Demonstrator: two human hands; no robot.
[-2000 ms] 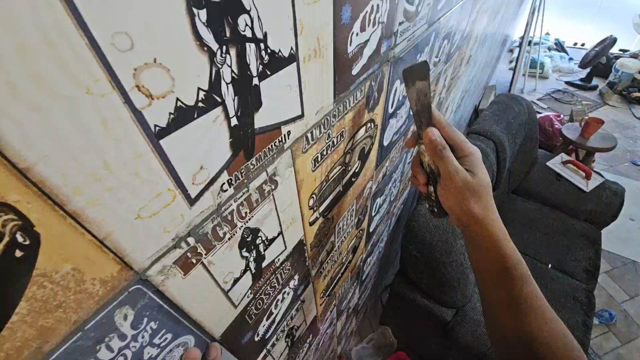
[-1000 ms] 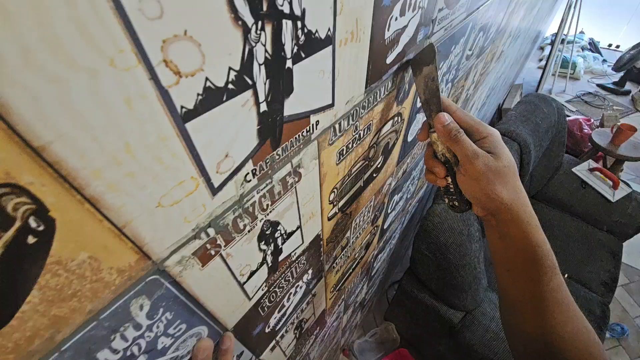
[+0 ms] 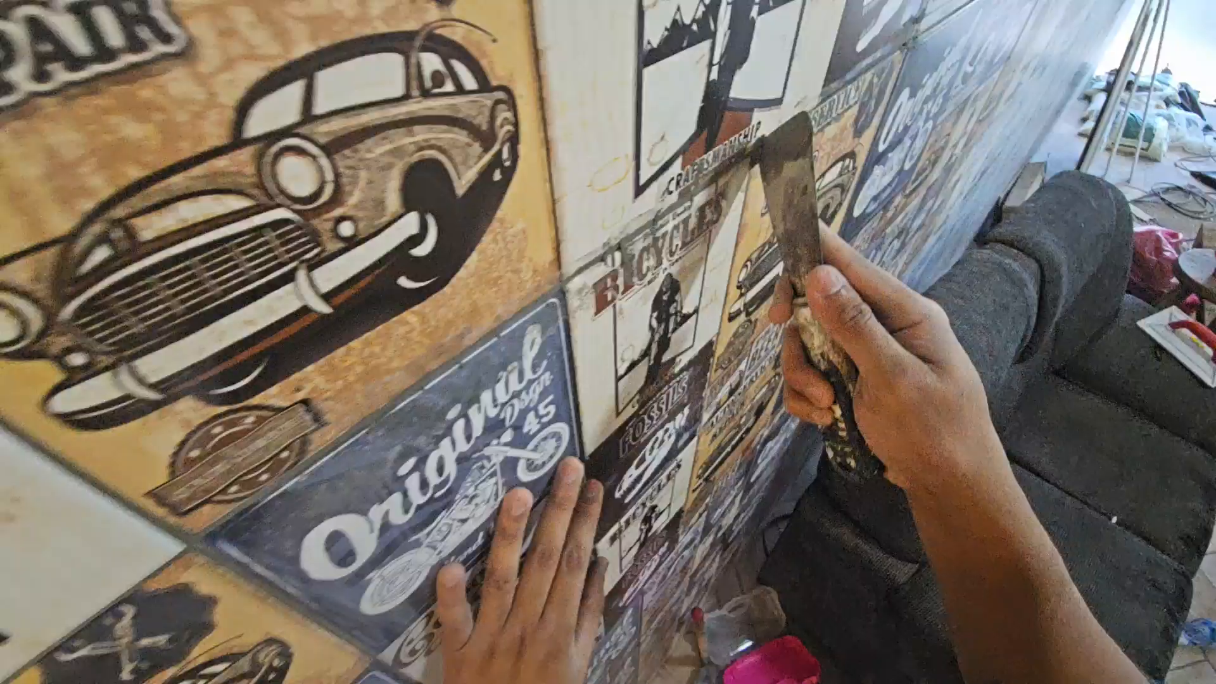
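Note:
My right hand (image 3: 874, 351) grips a putty knife (image 3: 793, 204) by its worn, stained handle. The blade points up, and its tip is at the joint line between printed tiles, beside the lettered tile with a cyclist picture (image 3: 665, 304). My left hand (image 3: 532, 579) lies with fingers spread against the wall, over the lower part of a blue tile with a motorcycle drawing (image 3: 399, 494). Left of it and higher is a large tile with a vintage car (image 3: 285, 209). Whether the blade tip touches the wall is hard to tell.
A dark grey sofa (image 3: 1073, 418) stands close along the wall on the right. On it rests a white trowel with a red handle (image 3: 1183, 332). Below, near the wall's foot, are a pink container (image 3: 771, 662) and a clear plastic bag (image 3: 746, 622). Cables (image 3: 1178, 198) lie on the far floor.
The left hand, earlier only fingertips at the bottom edge, now shows spread on the wall. The right hand still holds the putty knife. The view has shifted left along the wall.

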